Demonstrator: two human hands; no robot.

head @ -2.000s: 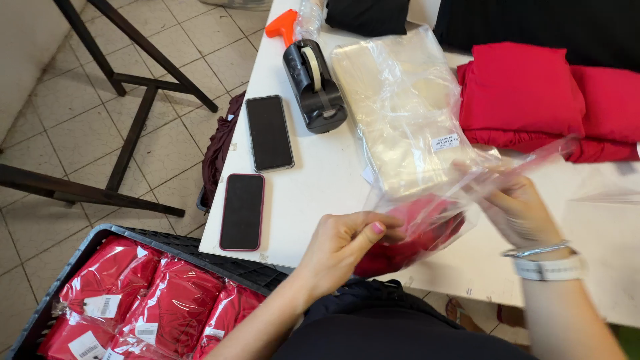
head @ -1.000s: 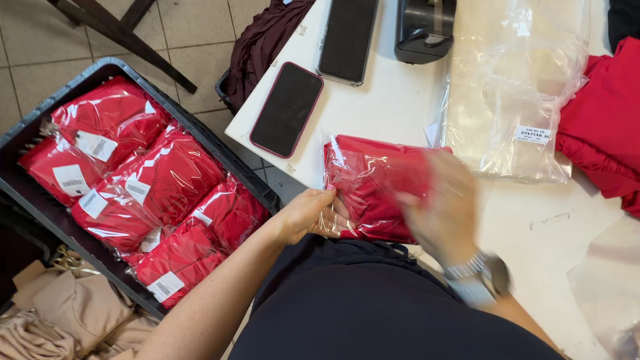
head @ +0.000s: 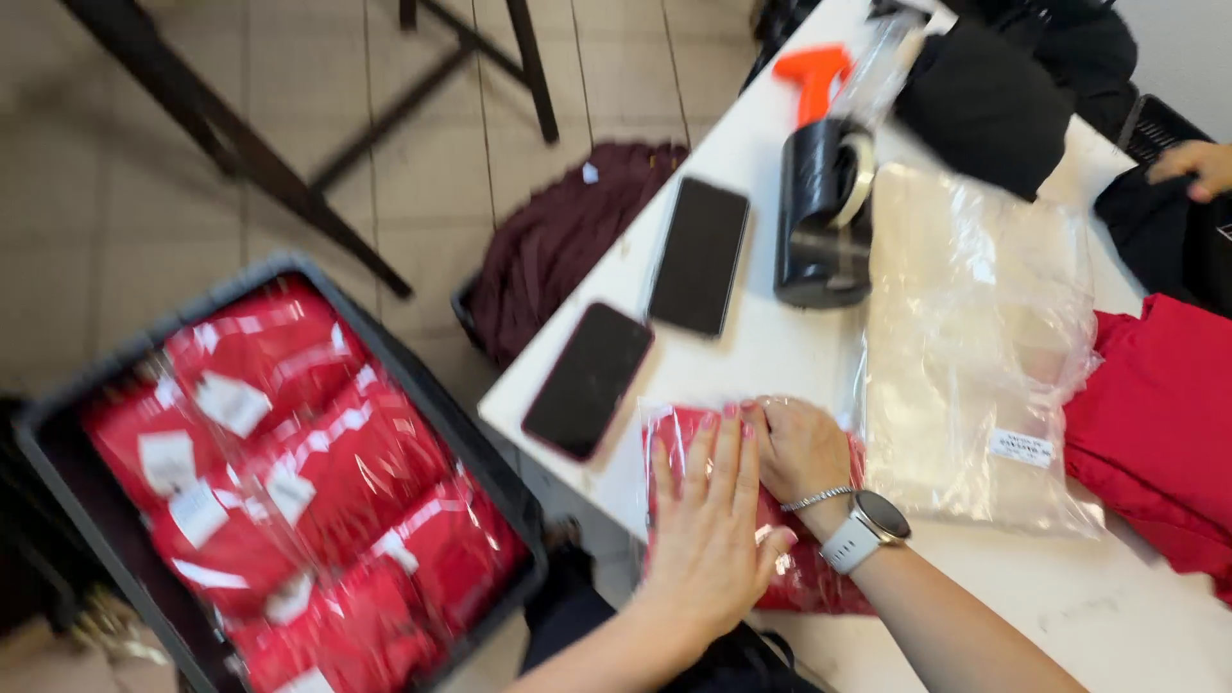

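Observation:
A red folded garment in a clear plastic bag [head: 818,577] lies at the near edge of the white table [head: 991,597]. My left hand [head: 707,529] rests flat on the bag with its fingers spread. Beside it, my right hand [head: 794,452] touches the top of the same bag with bent fingers; whether it pinches the plastic cannot be told. A watch and a bracelet are on the right wrist. To the right lies a stack of clear plastic bags [head: 972,356] with a printed label. Folded red fabric [head: 1165,414] is at the far right.
Two phones [head: 589,380] [head: 700,255] and a black tape dispenser [head: 823,221] stand near the table's left edge, with an orange-handled tool [head: 816,77] behind. A dark crate [head: 481,452] at left holds several bagged red garments. Another person's hand [head: 1193,168] touches black fabric at upper right.
Two seconds ago my hands held the plastic bag with red fabric above the table. Now the bagged garment lies flat, and my left hand has moved from its left edge onto its top. The view has shifted.

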